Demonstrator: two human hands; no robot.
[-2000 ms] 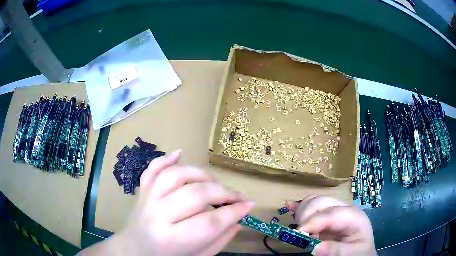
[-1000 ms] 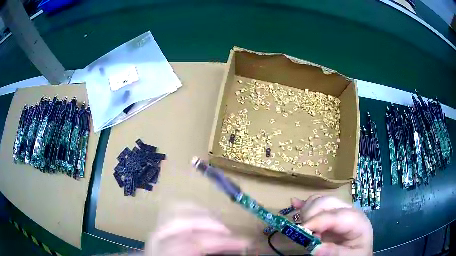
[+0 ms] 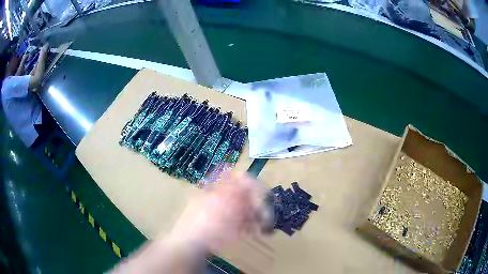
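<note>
My left hand (image 3: pixel 230 206) is strongly blurred, reaching in from the bottom edge. Its fingers are at the lower right end of a dense row of pen circuit board units (image 3: pixel 182 136), which lies on cardboard. I cannot tell whether the hand holds a unit. A loose pile of small dark rectangular pieces (image 3: pixel 293 207) lies just right of the hand, which partly overlaps its left side. My right hand is out of the picture.
A plastic bag (image 3: pixel 299 115) with a white label lies behind the pile. The cardboard box (image 3: pixel 393 251) with small gold-tan parts stands at the right. A grey metal post (image 3: pixel 190 45) rises behind. Another person (image 3: pixel 21 99) is at the far left.
The view has swung left. My left hand has let go of the lit board unit and moved to the left row. My right hand and that unit have left the picture.
</note>
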